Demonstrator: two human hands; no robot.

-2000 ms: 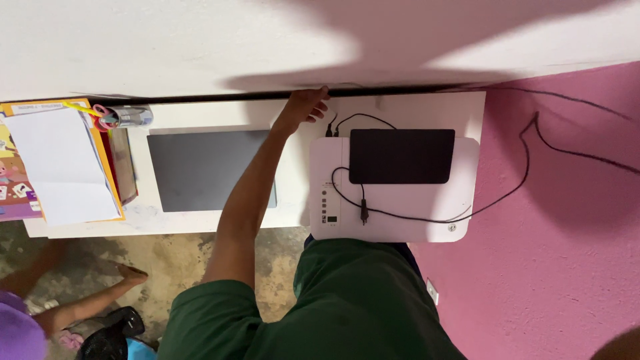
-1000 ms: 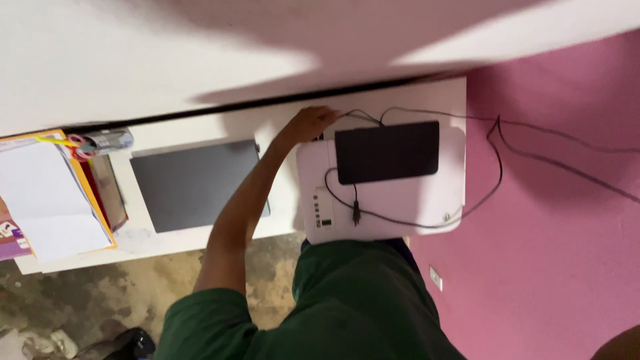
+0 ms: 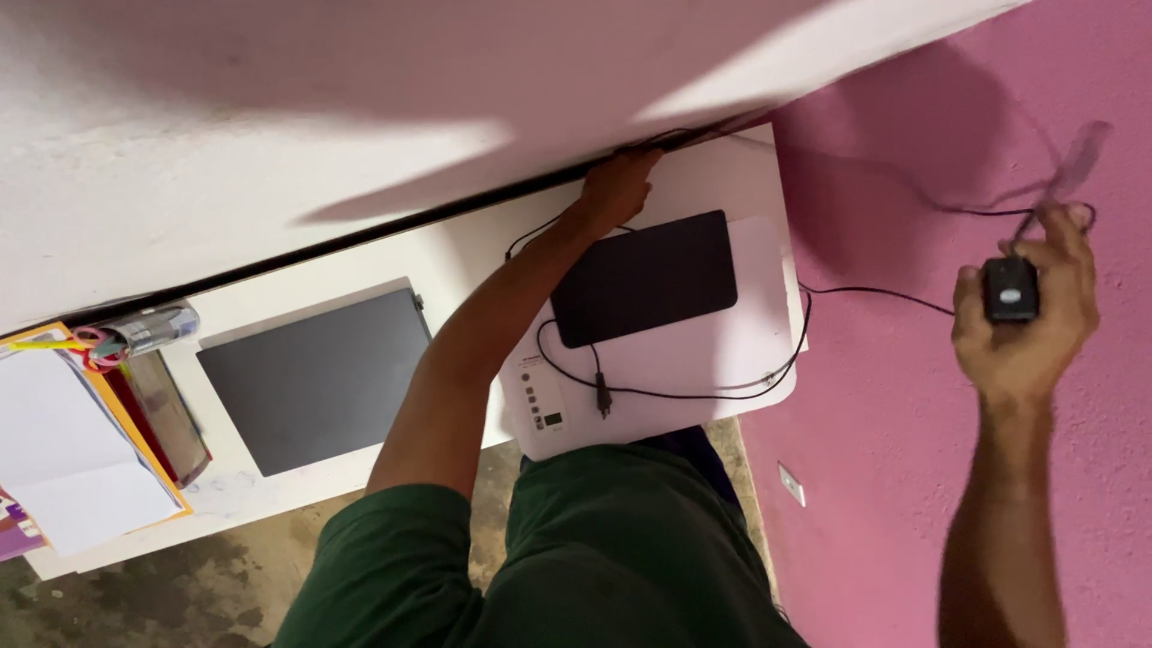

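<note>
My left hand [image 3: 621,191] reaches over the back edge of the white table, its fingers at the dark gap by the wall, near a thin black cable; whether it grips the cable is hard to tell. Out to the right, in front of the pink wall, my right hand [image 3: 1030,297] holds a black power adapter [image 3: 1011,290] with cables running from it. Between the hands a white printer [image 3: 666,369] carries a black tablet-like slab [image 3: 646,279]. A black cord with a plug [image 3: 602,394] lies across the printer lid.
A closed grey laptop [image 3: 319,382] lies on the white table [image 3: 360,279]. Farther left are a clear cup [image 3: 157,326] with scissors [image 3: 102,349], papers [image 3: 76,450] and a red-edged box [image 3: 162,414]. A wall socket plate [image 3: 792,484] is low on the pink wall.
My right hand has come into view at the right with the black adapter. My left hand has moved from the printer's back left corner rightward along the wall gap. The view has shifted.
</note>
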